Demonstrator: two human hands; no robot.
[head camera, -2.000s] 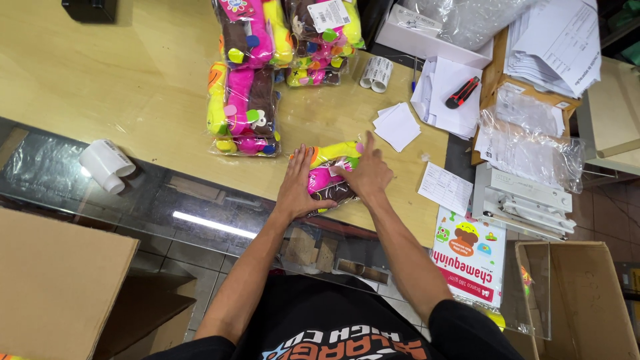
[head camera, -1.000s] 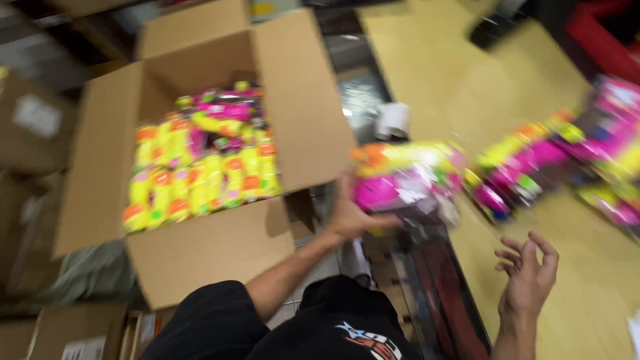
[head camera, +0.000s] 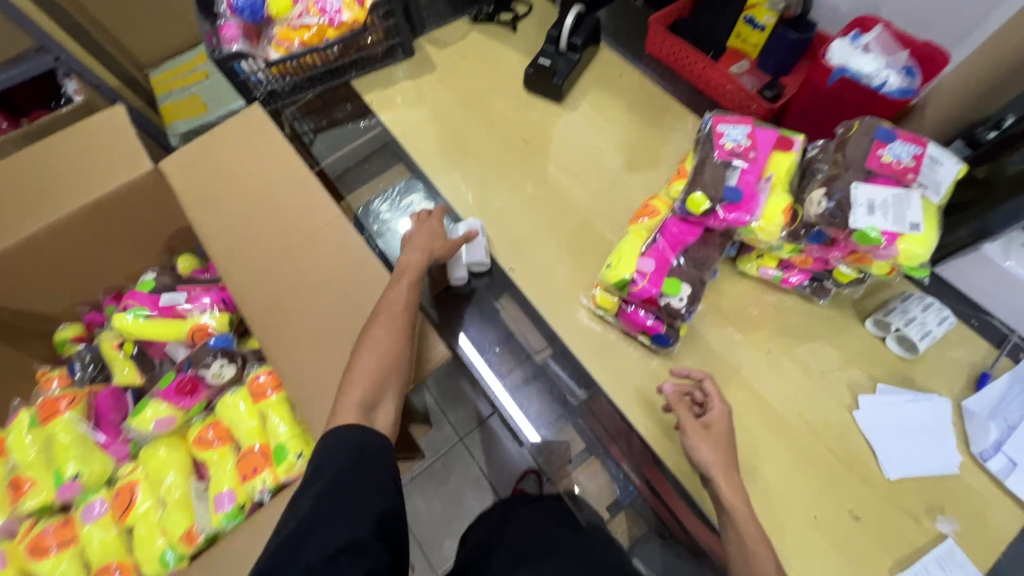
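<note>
My left hand (head camera: 432, 238) reaches over the dark glass edge of the table, its fingers next to two small white rolls (head camera: 472, 244) and a flat plastic-wrapped stack (head camera: 396, 210); whether it touches them I cannot tell. Above the wooden table (head camera: 552, 192), my right hand (head camera: 698, 412) is bare with loosely curled fingers. Just beyond it lie plastic-bagged plush toys in pink, yellow and brown (head camera: 668, 264), piled with more such packs (head camera: 876, 196). At the left, an open cardboard box (head camera: 264, 240) holds many bagged yellow and pink toys (head camera: 176, 448).
A black tape dispenser (head camera: 563, 52) stands at the back, beside a red basket (head camera: 712, 68) and a red bin (head camera: 840, 88). A black crate (head camera: 320, 64) holds more toys. Label rolls (head camera: 910, 324) and white papers (head camera: 908, 432) lie at the right.
The bagged toy pack that my left hand held a second ago is out of it, and that hand is now beside the white rolls. The view swung left from the table toward the box.
</note>
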